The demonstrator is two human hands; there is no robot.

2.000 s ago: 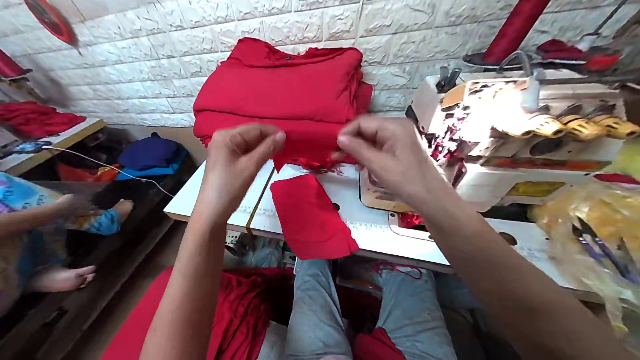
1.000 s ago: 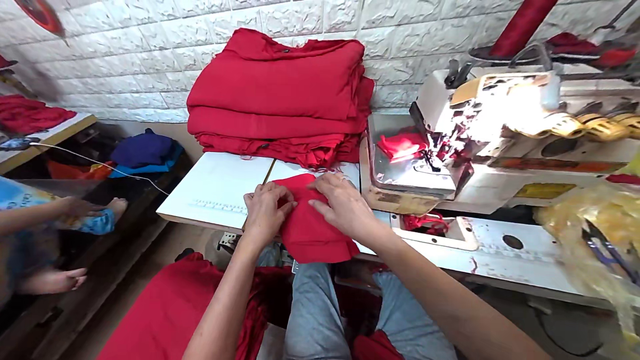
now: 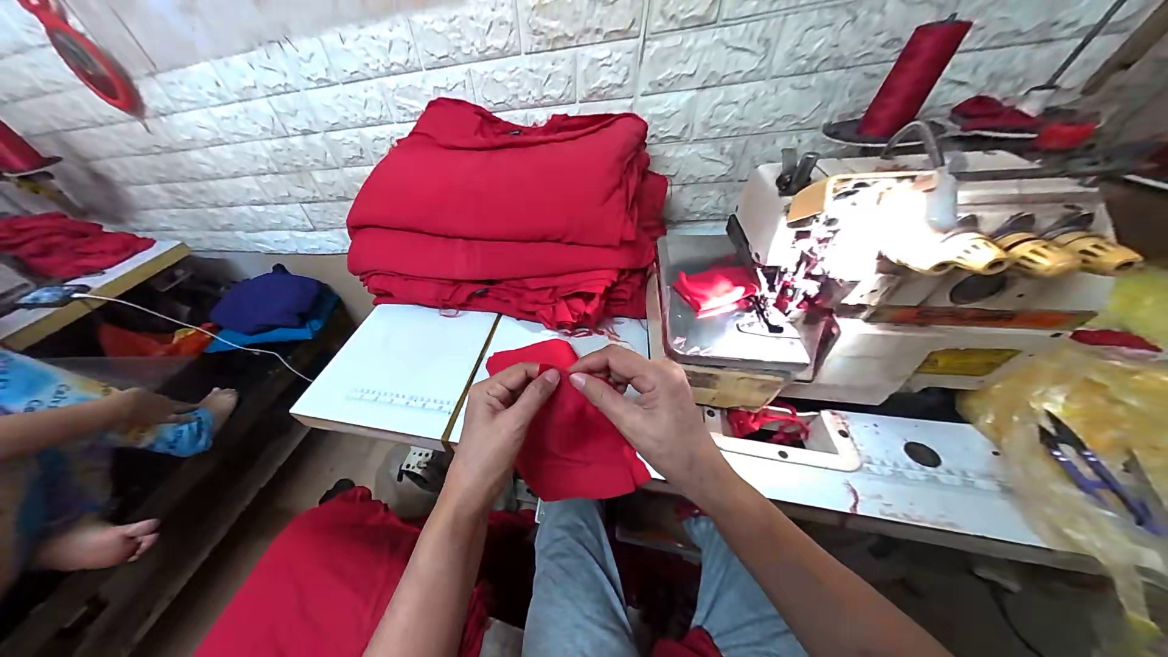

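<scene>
A small red fabric piece [image 3: 584,447] hangs over the front edge of the white sewing table [image 3: 411,365]. My left hand [image 3: 502,420] pinches its upper part between thumb and index finger. Close beside it, my right hand [image 3: 639,401] pinches the same fabric, the fingertips of both hands nearly meeting. Behind my hands rises a tall stack of folded red garments [image 3: 502,201]. To the right stands an overlock sewing machine [image 3: 894,265], and a bit of red cloth [image 3: 716,288] lies on its plate, left of the needle area.
Red thread cone [image 3: 915,82] stands behind the machine. A plastic bag [image 3: 1077,429] with purple-handled scissors [image 3: 1100,474] is at the right. Red fabric [image 3: 319,566] lies below on the left. Another person's arm [image 3: 82,420] and foot show at the far left, near blue cloth [image 3: 265,301].
Both hands were raised with a stretched red piece two seconds ago, then lowered onto the fabric on the table. Now their fingertips are closer together, pinching it. Red cloth shows on the machine plate.
</scene>
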